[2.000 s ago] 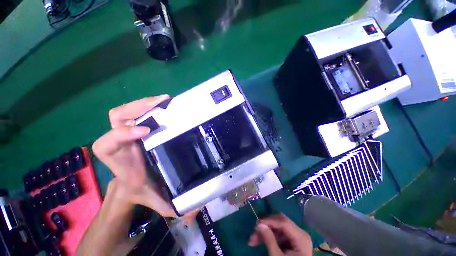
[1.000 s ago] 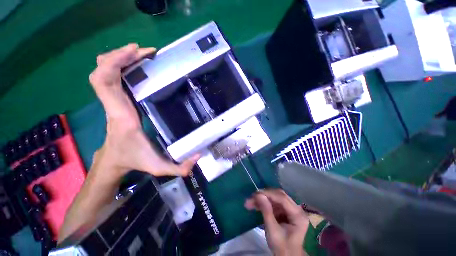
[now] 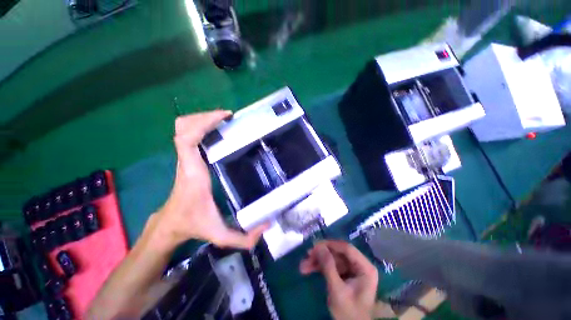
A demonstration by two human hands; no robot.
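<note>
A silver-and-black automatic screw feeder [image 3: 275, 164] sits in the middle of the view, with a dark open well and a small metal outlet [image 3: 300, 217] on a white plate at its lower side. My left hand [image 3: 199, 181] is spread around the feeder's left side, fingers at its back corner and thumb near the front plate. My right hand [image 3: 343, 270] is just below the outlet, thumb and forefinger pinched together on a thin metal rod [image 3: 320, 234], which is blurred and points at the outlet. No screw can be made out.
A second feeder [image 3: 429, 94] stands at the right, with a white box [image 3: 516, 94] beyond it. Fanned striped pieces [image 3: 416, 212] lie below it. A red mat [image 3: 103, 250] with rows of small black modules [image 3: 66, 199] is at left. The dark jig [image 3: 188, 290] is at bottom. A grey sleeve crosses lower right.
The view has shifted. My left hand still holds the feeder's side. My right hand has moved closer to the outlet, and less of the thin rod shows.
</note>
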